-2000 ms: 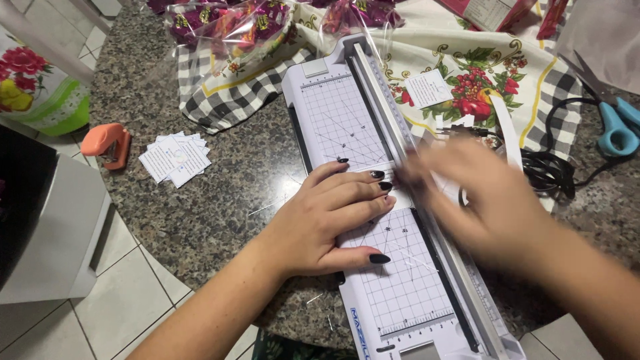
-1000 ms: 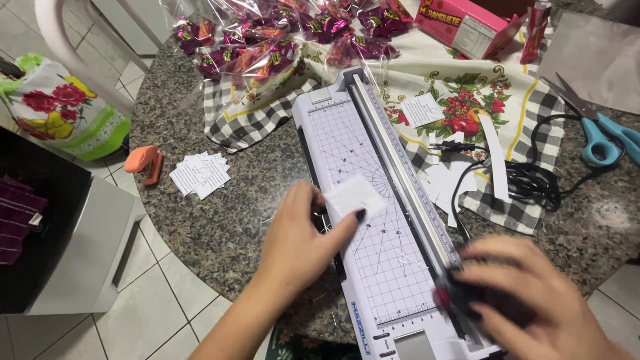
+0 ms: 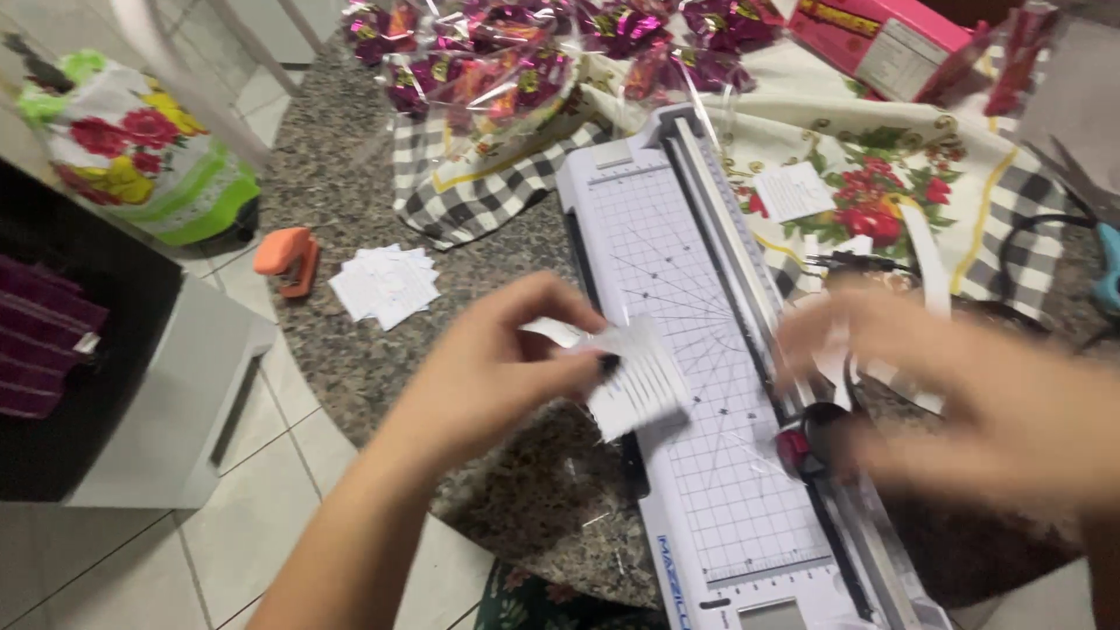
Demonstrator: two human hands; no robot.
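Observation:
Between thumb and fingers, my left hand (image 3: 525, 350) holds a printed paper card (image 3: 643, 381) over the left side of a white paper trimmer (image 3: 700, 324) with a grid. My right hand (image 3: 927, 394), blurred, hovers by the trimmer's rail, close to the black and red sliding cutter head (image 3: 809, 442); its fingers are apart, and whether it touches the head is unclear. To the left, a pile of cut cards (image 3: 385, 282) lies on the granite table beside an orange hole punch or stapler (image 3: 287, 261). Another card (image 3: 794, 192) rests on the floral cloth.
Clear bags of purple-wrapped sweets (image 3: 516, 66) and a pink box (image 3: 884, 44) stand at the back. Right of the trimmer are paper strips (image 3: 927, 254), a black cable (image 3: 1006, 227) and teal-handled scissors (image 3: 1109, 262). The table's granite edge (image 3: 350, 420) curves at the left.
My left hand has lifted the card, which lay on the trimmer's grid a second ago, and tilted it. My right hand has moved up along the rail. The cutter head shows near it.

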